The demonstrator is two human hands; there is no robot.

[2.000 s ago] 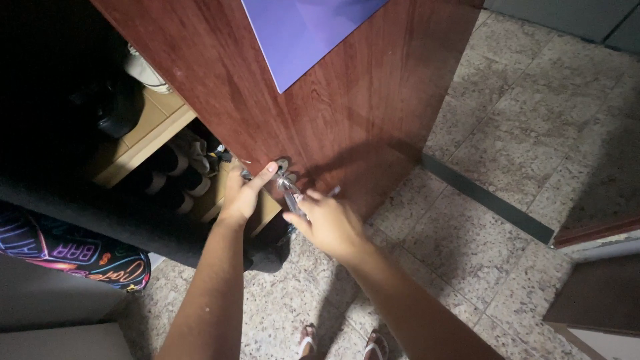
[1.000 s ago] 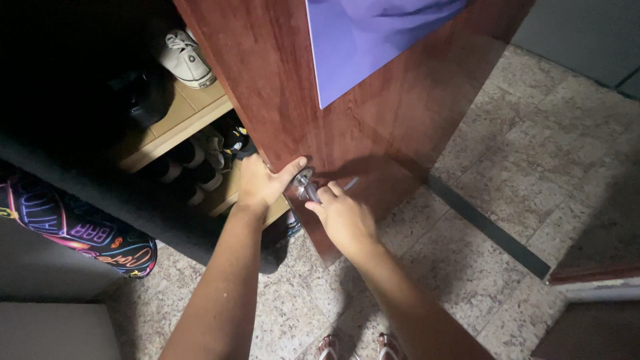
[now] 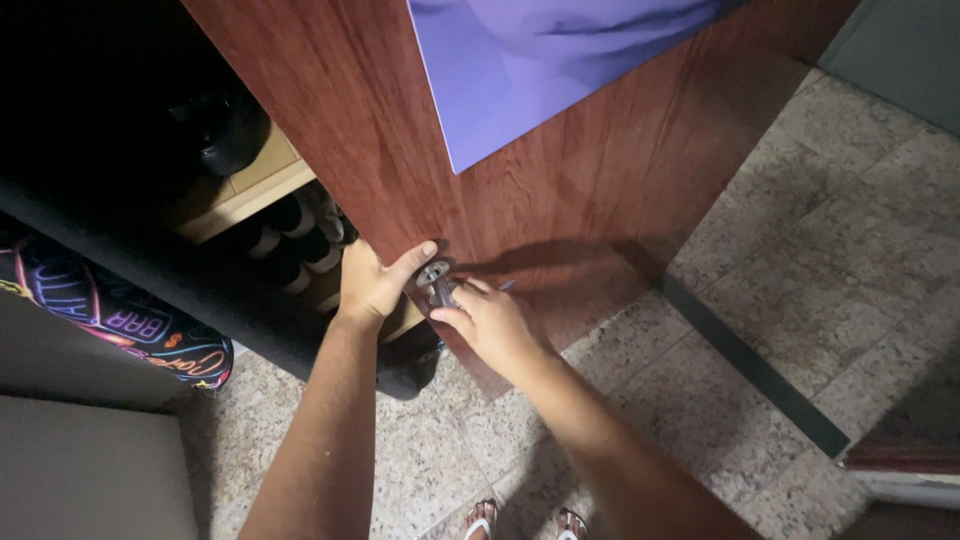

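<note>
A reddish-brown wooden door (image 3: pixel 525 187) stands ajar, with a purple picture panel (image 3: pixel 510 82) on its face. Near the door's free edge is a round metal lock fitting (image 3: pixel 433 274). My left hand (image 3: pixel 379 281) grips that edge, its thumb on the door's face just above the fitting and its fingers hidden behind. Closed around a metal object (image 3: pixel 444 294) at the fitting, perhaps a handle or a tool, is my right hand (image 3: pixel 487 319). A thin, light tip (image 3: pixel 508 285) sticks out beyond its fingers; what it belongs to is hidden.
Behind the door at left, wooden shelves (image 3: pixel 255 202) hold several shoes (image 3: pixel 289 232) and a black object (image 3: pixel 232 139). A neon-patterned fabric item (image 3: pixel 127 322) lies at far left. My feet in white flip-flops (image 3: pixel 480 521) stand on the speckled tile floor (image 3: pixel 427 457), and a dark strip (image 3: pixel 750 364) crosses it.
The white sneaker seen on the upper shelf a second ago is now out of sight behind the door. Both hands remain at the door's edge and fitting.
</note>
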